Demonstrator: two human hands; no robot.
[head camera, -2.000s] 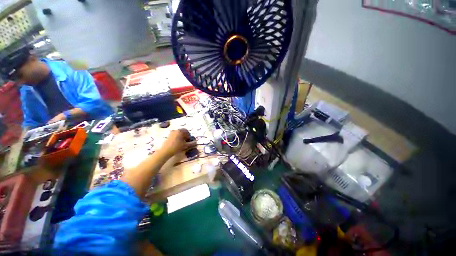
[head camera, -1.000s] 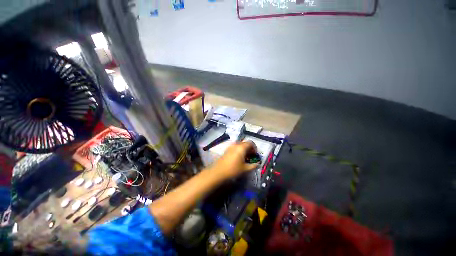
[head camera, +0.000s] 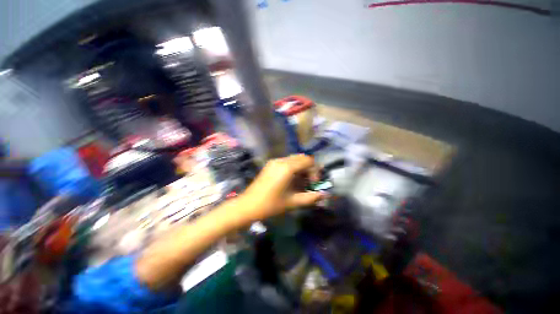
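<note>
My left hand (head camera: 279, 187), bare with a blue sleeve, reaches in from the lower left over the right part of the bench. Its thumb and fingers pinch a small dark thing with a bright green-white patch (head camera: 322, 185); blur hides what it is. The held thing shows in front of a whitish box-shaped unit (head camera: 381, 193); I cannot tell whether they touch. My right hand is not in view.
The frame is badly blurred. A grey post (head camera: 245, 67) stands behind my hand. A wooden parts board (head camera: 178, 199) and white block (head camera: 206, 270) lie left. A red tray (head camera: 451, 288) is lower right. A person's blue sleeve (head camera: 61, 172) shows far left.
My left hand first went from the parts board right to the whitish unit. Since then the view has swung left, and the hand shows nearer the unit's left side, still holding the small thing.
</note>
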